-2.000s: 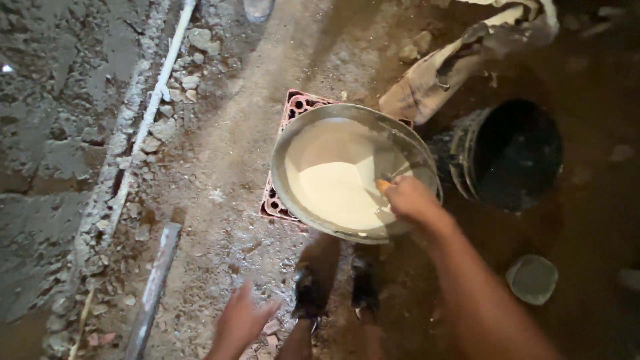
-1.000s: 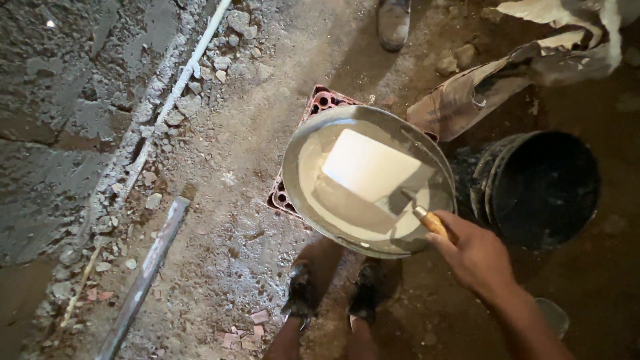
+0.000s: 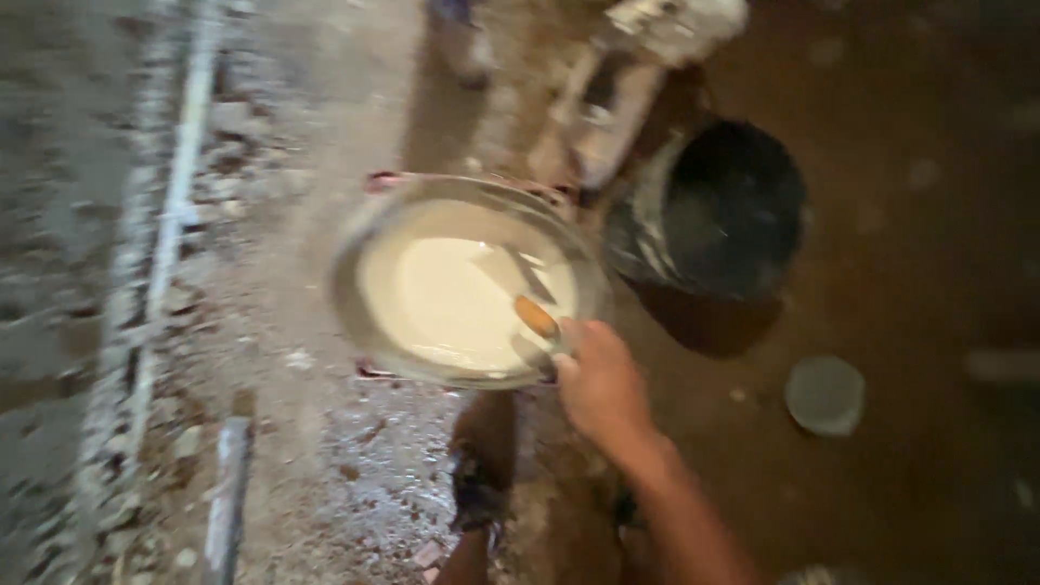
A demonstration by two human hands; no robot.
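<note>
A round basin [image 3: 349,313] holds a pale, wet, creamy mix and stands on a red hollow brick [image 3: 383,180], whose corners show beneath it. Over the basin's lower right rim is my right hand [image 3: 597,370]. Beside its fingertips an orange-brown tool handle [image 3: 535,315] lies over the mix; blur hides how the fingers meet it, and the tool's blade cannot be made out. My left hand is out of view.
Right of the basin lies a black bucket [image 3: 731,211], with a crumpled paper sack [image 3: 617,114] above it. A pale round object [image 3: 825,396] is farther right. A bar [image 3: 226,500] and rubble lie left. Another person's foot [image 3: 467,57] is at the top.
The flat, pale-coated tool face seen over the basin a second ago no longer shows. My right hand has shifted from the handle's end toward the rim. My left hand, visible two seconds ago, is gone.
</note>
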